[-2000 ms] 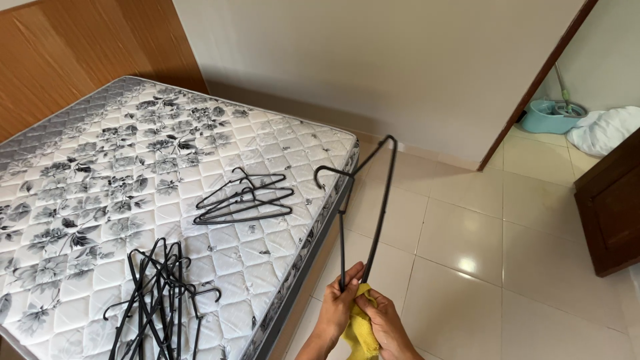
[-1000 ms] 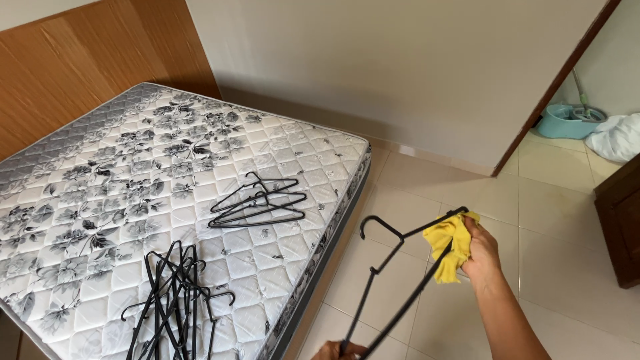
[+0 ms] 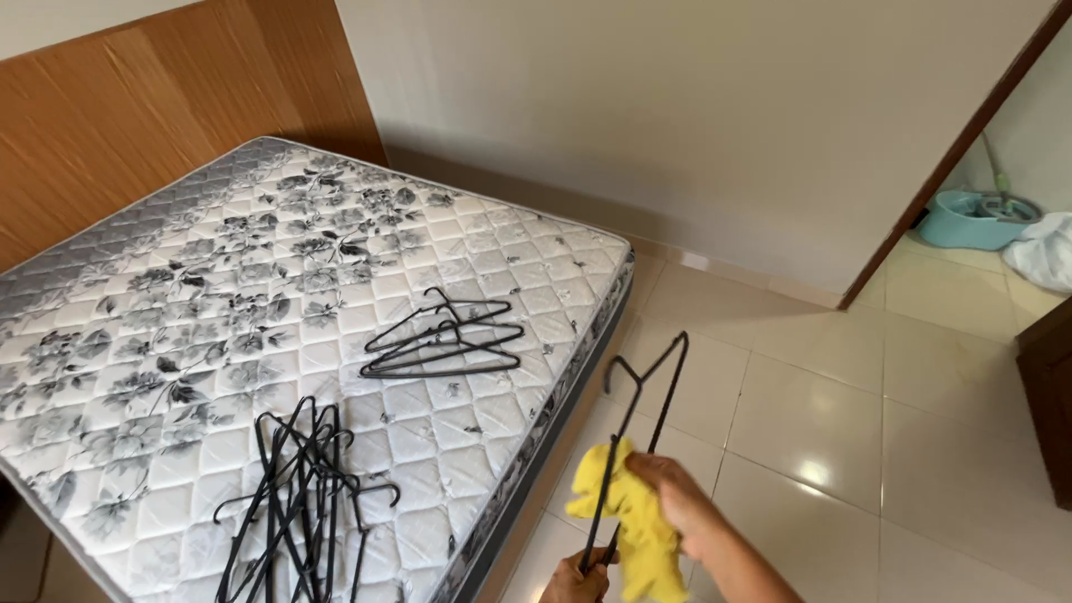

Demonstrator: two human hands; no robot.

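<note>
My left hand [image 3: 579, 578], at the bottom of the view, grips one end of a black clothes hanger [image 3: 630, 402] held over the floor, its hook toward the bed. My right hand [image 3: 674, 494] holds a yellow cloth [image 3: 641, 528] against the hanger's bars, just above my left hand; the cloth hangs down below the fingers. On the floral quilted mattress [image 3: 469, 419], a few black hangers [image 3: 444, 368] lie overlapped near the middle. A tangled pile of several black hangers [image 3: 306, 502] lies at its near edge, partly cut off by the frame.
The mattress's side edge runs just left of my hands, above a tiled floor [image 3: 804, 419]. A wooden headboard [image 3: 167, 126] and a wall stand behind. Through the doorway at the right are a teal mop bucket [image 3: 963, 222] and a white bag [image 3: 1047, 251]. Dark wooden furniture [image 3: 1047, 402] stands at the right edge.
My right hand with the yellow cloth has moved from the hanger's far end down toward my left hand. Two seconds ago both hands were together at the hanger's lower end.
</note>
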